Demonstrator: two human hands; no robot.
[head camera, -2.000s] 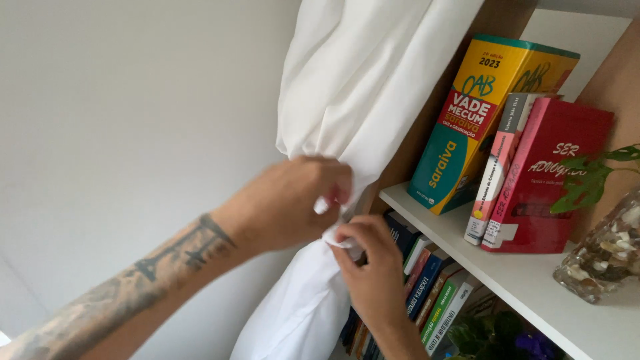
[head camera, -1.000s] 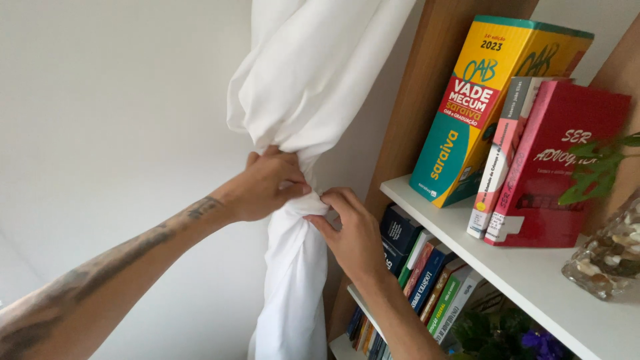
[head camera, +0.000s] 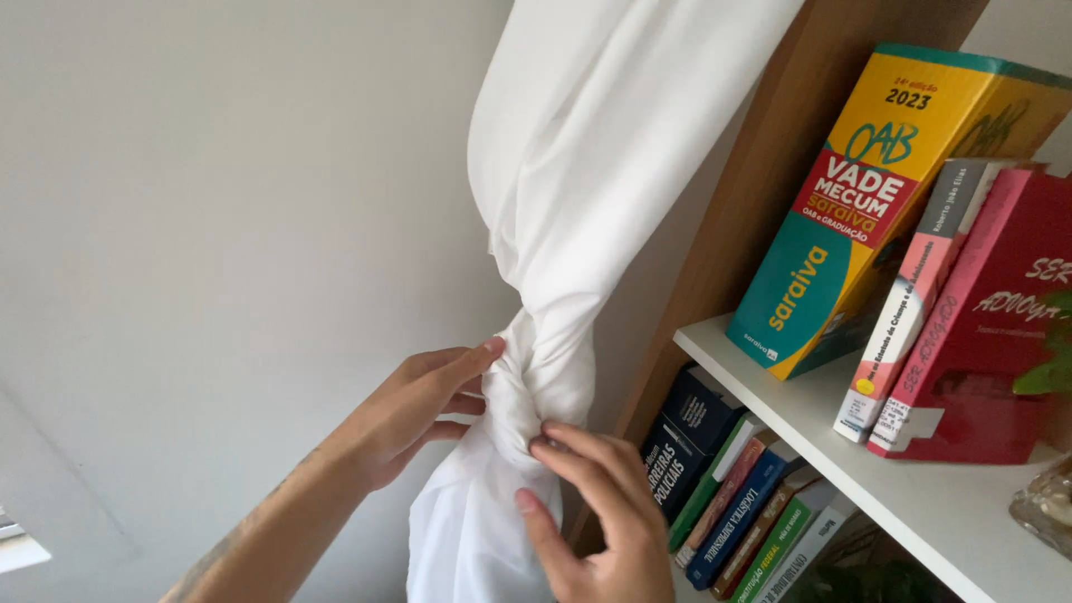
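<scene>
A white fabric curtain (head camera: 586, 167) hangs down the middle of the view and is knotted on itself at about mid-height, with folds wrapping round the knot (head camera: 523, 385). My left hand (head camera: 419, 410) touches the left side of the knot with thumb and fingertips, its other fingers partly behind the cloth. At the lower right of the knot is my right hand (head camera: 599, 502), fingertips resting on the fabric and thumb apart from the fingers. Neither hand is closed round the cloth. Below the knot the curtain spreads out again.
On the right stands a bookcase with a wooden side panel (head camera: 720, 234) and a white shelf (head camera: 804, 427). A thick yellow and teal book (head camera: 829, 209) and a red book (head camera: 971, 335) stand on it, near green leaves (head camera: 1051, 352). Several books (head camera: 737, 502) fill the level below. A plain wall (head camera: 234, 209) lies left.
Earlier both hands pinched the bunched curtain close together. Now the fingers are looser and lie against the sides of the knot, whose wrapped folds show plainly.
</scene>
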